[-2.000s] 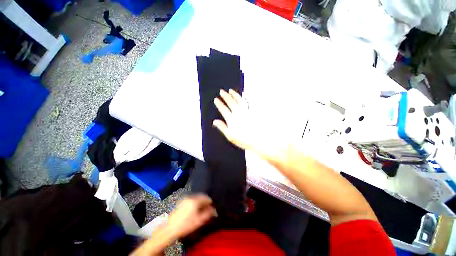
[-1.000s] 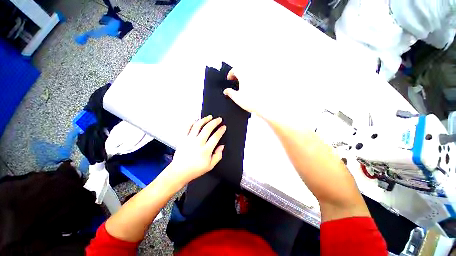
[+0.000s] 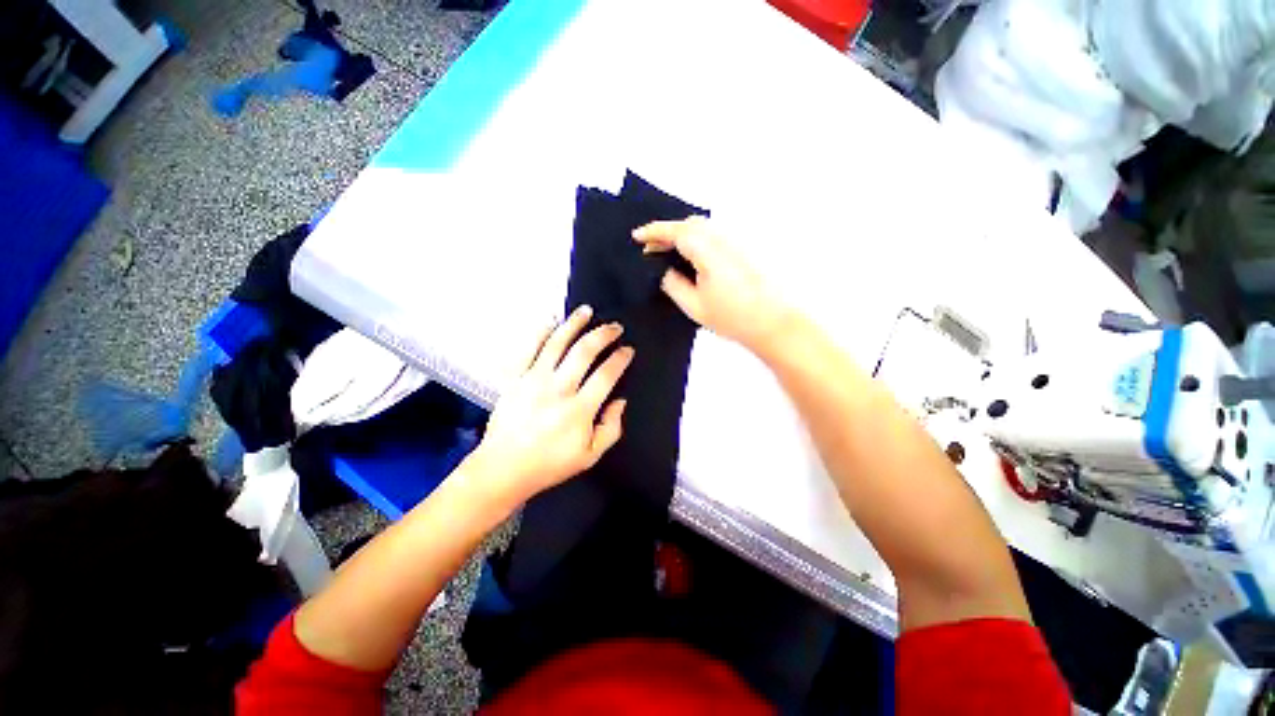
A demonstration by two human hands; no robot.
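Long black fabric panels (image 3: 629,336) lie on the white table and hang over its front edge towards my lap. Their far ends show offset, angled corners. My left hand (image 3: 557,420) lies flat on the panels near the table's front edge, fingers spread. My right hand (image 3: 710,277) is at the right side of their far end, fingers bent over the fabric, thumb apart from the fingertips; no fabric shows pinched between them.
The sewing machine (image 3: 1119,406) stands on the table (image 3: 825,140) at the right. Blue bins (image 3: 399,469) and black and white fabric pieces (image 3: 350,381) are below the left edge. A dark bundle (image 3: 112,574) lies lower left. White fabric (image 3: 1049,98) is heaped at upper right.
My left hand came up from the lap onto the panels and stayed there. My right hand gripped the far end's top layer; the crumpled layer now lies flatter and the fingers have loosened.
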